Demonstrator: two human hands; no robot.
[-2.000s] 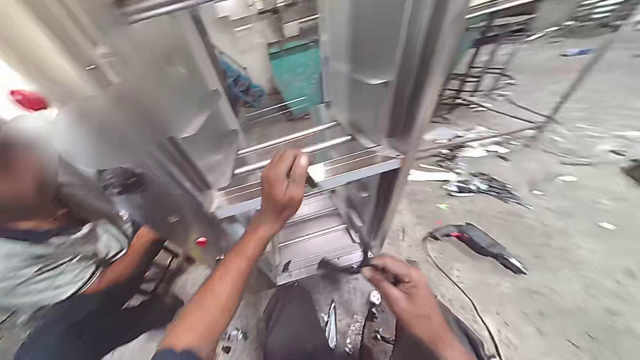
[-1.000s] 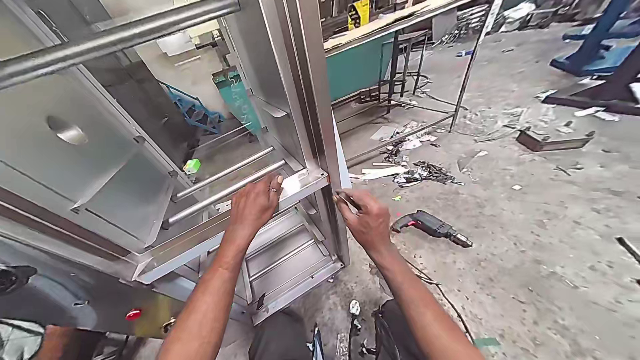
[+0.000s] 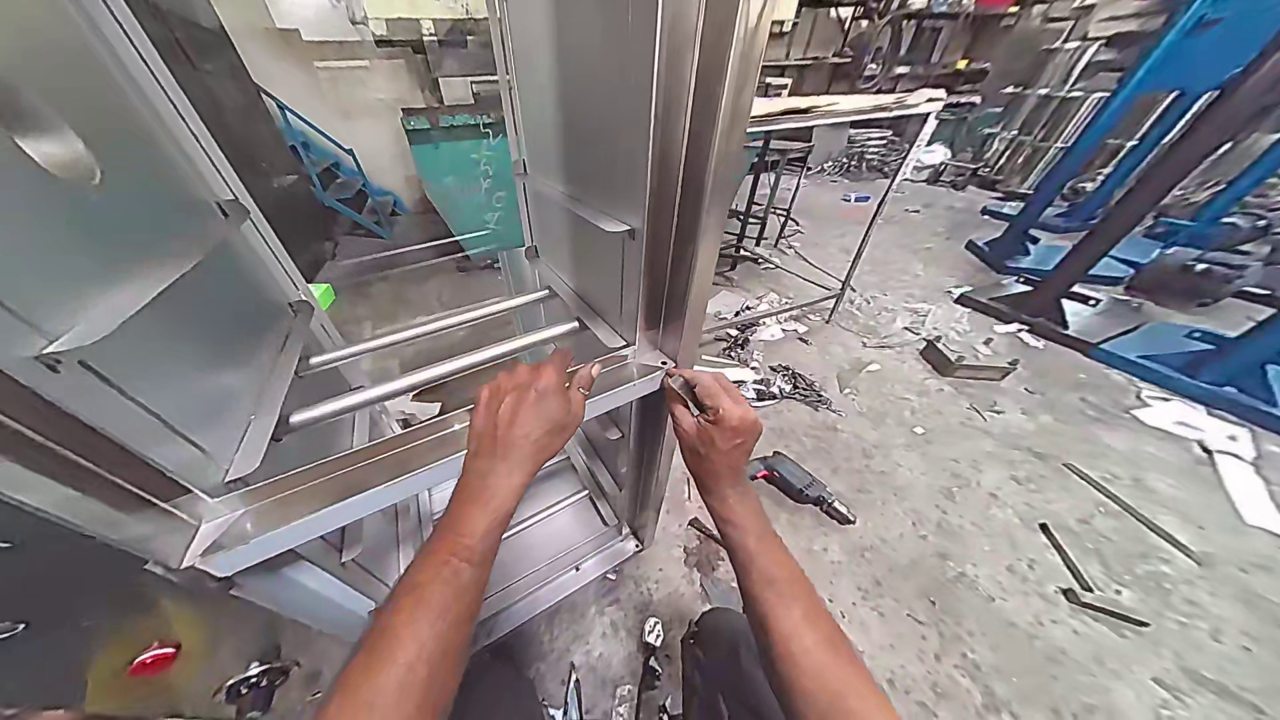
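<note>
A tall stainless steel frame (image 3: pixel 690 200) with sheet metal side panels (image 3: pixel 580 130) stands before me. My left hand (image 3: pixel 530 405) lies on its crosspiece (image 3: pixel 400 455), fingers spread over the metal edge, just in front of two round metal rods (image 3: pixel 430 375). With the fingers of my right hand (image 3: pixel 712 425) I pinch a small, thin object (image 3: pixel 684 392) at the outer corner of the crosspiece, beside a small hole near the upright. My fingers partly hide this object, so its kind cannot be told.
A corded power drill (image 3: pixel 802 487) lies on the concrete floor right of the frame. Metal strips (image 3: pixel 1130 512) and a metal channel piece (image 3: pixel 965 362) are scattered farther right. Blue steel stands (image 3: pixel 1100 200) and a metal-framed table (image 3: pixel 850 108) stand behind. A red button (image 3: pixel 154 657) is at lower left.
Two seconds ago my right hand was low, holding a dark object away from the crosspiece; now it is at the frame's corner. The view has shifted, and the person at left is out of it.
</note>
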